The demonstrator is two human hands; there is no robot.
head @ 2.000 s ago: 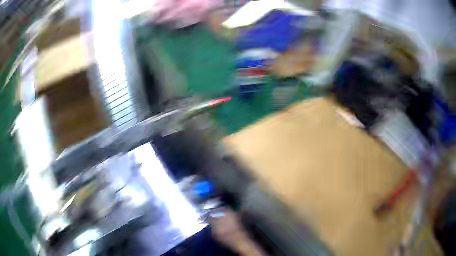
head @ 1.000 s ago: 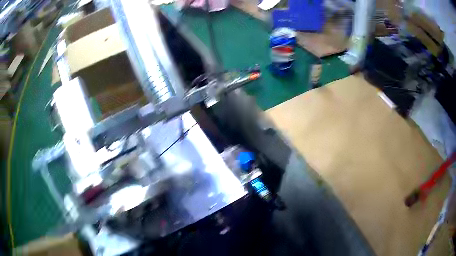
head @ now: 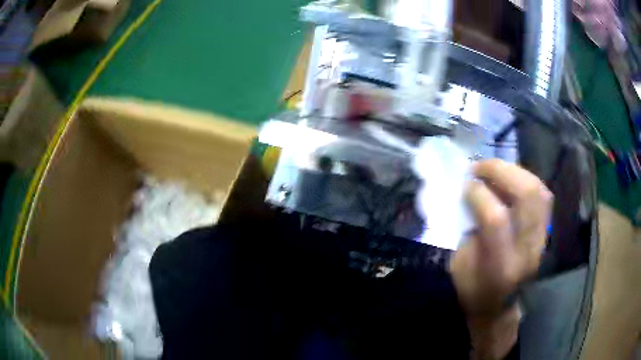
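Observation:
My right hand is bare and blurred at the right of the machine, its fingers curled at the right edge of a white piece, which looks like a fan blade. The piece is held over the plate's right part. The pneumatic press fixture stands ahead, with bright metal plates, an upright slide and a reddish part in its middle. The front of the plate is partly hidden. My left hand does not show; a large black shape, perhaps sleeve or clothing, covers the bottom centre.
An open carton with a heap of white blades stands at the left. A yellow line crosses the green floor. The ribbed feed tube is at the upper right. Brown cardboard lies at the right edge.
The view has swung left and down. The machine now sits at the upper centre, the blade carton has come into view, and my right hand now shows with the white piece.

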